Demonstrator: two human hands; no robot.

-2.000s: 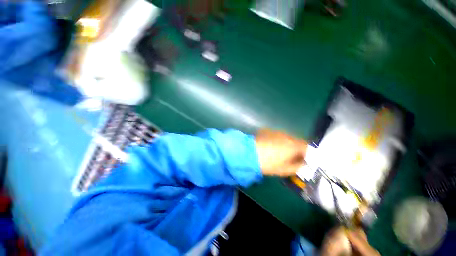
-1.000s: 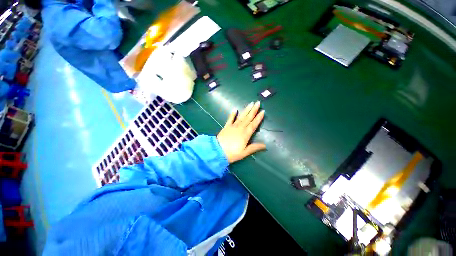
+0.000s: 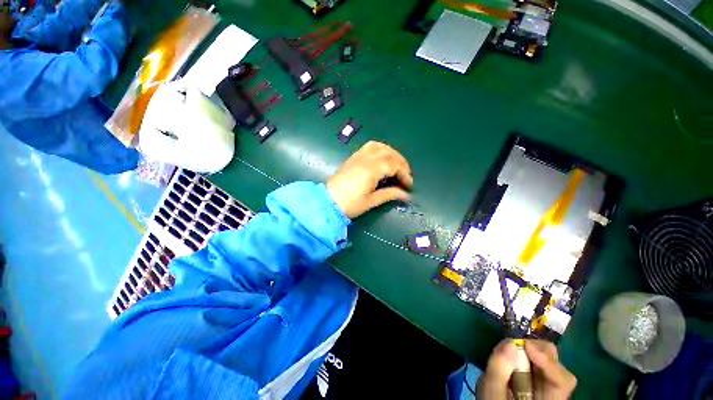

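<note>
The opened tablet assembly [image 3: 539,211] lies on the green bench at the right, with an orange-yellow strip across its silver area and the mainboard [image 3: 489,285] at its near end. My right hand [image 3: 528,371] grips the soldering iron [image 3: 521,379]; its dark tip is over the mainboard, contact unclear. A small black speaker with a pale centre [image 3: 423,242] lies beside the tablet's left near corner. My left hand [image 3: 371,178] is over the bench left of the tablet, fingers curled; whether it holds something is hidden. A thin pale strand [image 3: 383,237] runs along the bench towards the tablet.
Wired black parts [image 3: 291,62] lie at the upper left, beside a white roll [image 3: 188,129]. A slotted tray [image 3: 184,226] is at the left. A round cup [image 3: 641,332] and black fan [image 3: 678,254] stand right. Another tablet unit [image 3: 524,27] lies at the back. Another person's blue sleeve [image 3: 66,90] shows upper left.
My left hand has gone from flat with spread fingers to curled. My right hand and the iron have come into fuller view over the mainboard. The camera view has shifted.
</note>
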